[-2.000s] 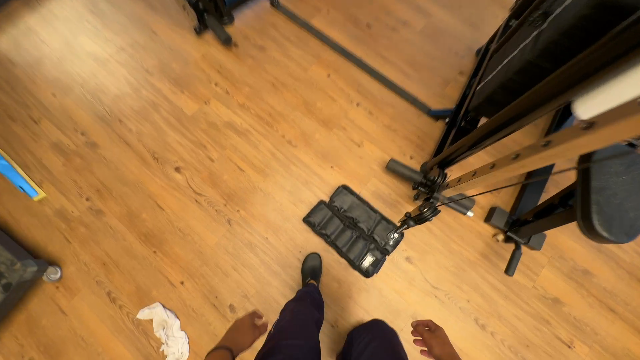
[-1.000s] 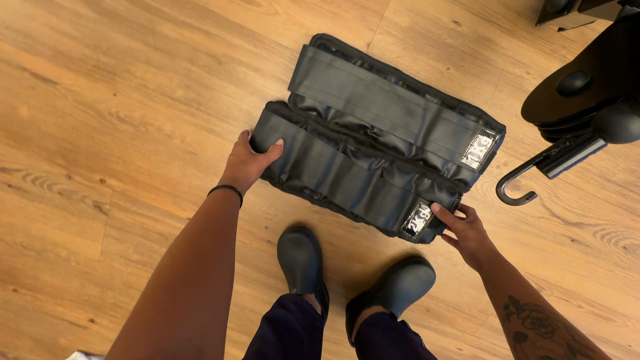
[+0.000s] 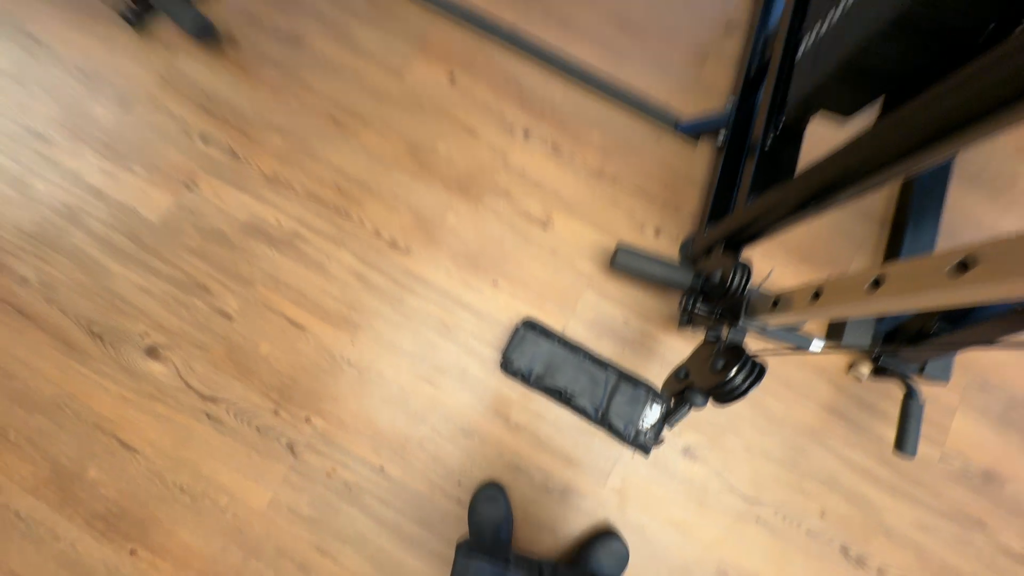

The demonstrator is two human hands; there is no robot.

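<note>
One black weight cuff (image 3: pixel 580 384) lies flat on the wood-look floor in front of my shoes. It has stitched pockets and a pale label at its right end, close to a cable pulley. Neither my left hand nor my right hand shows in the head view. The second cuff cannot be seen either, so whether a hand holds it is hidden from me.
A gym cable machine with a black pulley (image 3: pixel 732 372), a padded handle (image 3: pixel 652 268) and a drilled metal beam (image 3: pixel 904 280) stands at the right. A dark floor bar (image 3: pixel 552 60) crosses the top. My dark shoes (image 3: pixel 490 516) are at the bottom.
Two cuffs lay side by side before, with both my hands at the nearer one a second ago. Now only one lies on the floor and my hands are out of view. The view has pulled back.
</note>
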